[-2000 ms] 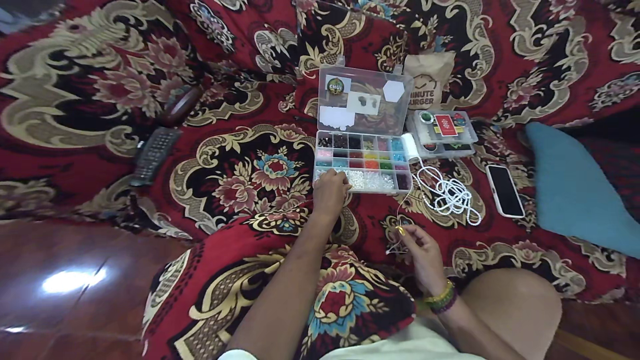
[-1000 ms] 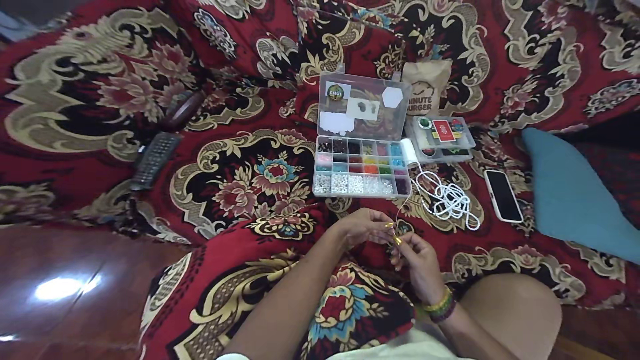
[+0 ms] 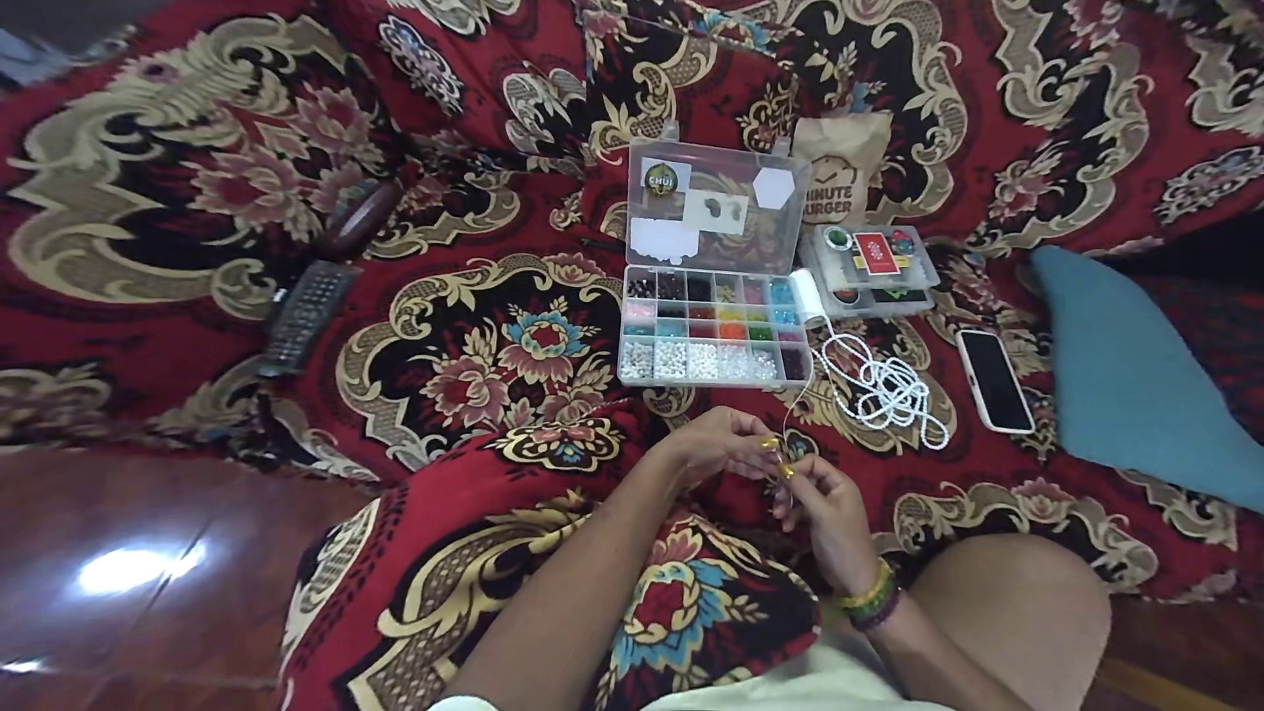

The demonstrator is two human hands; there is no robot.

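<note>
Near the front of the sofa, my left hand (image 3: 726,444) and my right hand (image 3: 825,499) meet at their fingertips. A thin pale cord (image 3: 800,393) comes down to them from beside the bead box, and my right hand pinches it. My left thumb and finger are close together at the cord; whether they hold a bead is too small to tell. Gold-coloured spots show at both thumbs. Beyond the hands lies an open clear plastic bead box (image 3: 716,382), its compartments filled with beads of many colours, white ones in the front row. Beaded bracelets (image 3: 872,597) circle my right wrist.
Right of the box are a white spool (image 3: 807,296), a coiled white bead strand (image 3: 879,390), stacked plastic cases (image 3: 923,262), a paper bag (image 3: 839,163), a smartphone (image 3: 995,382) and a teal cushion (image 3: 1136,375). A remote control (image 3: 308,316) lies on the left.
My left hand was at the front row of the bead box two seconds ago; it has come back toward me and met my right hand. The right hand has stayed near the same place.
</note>
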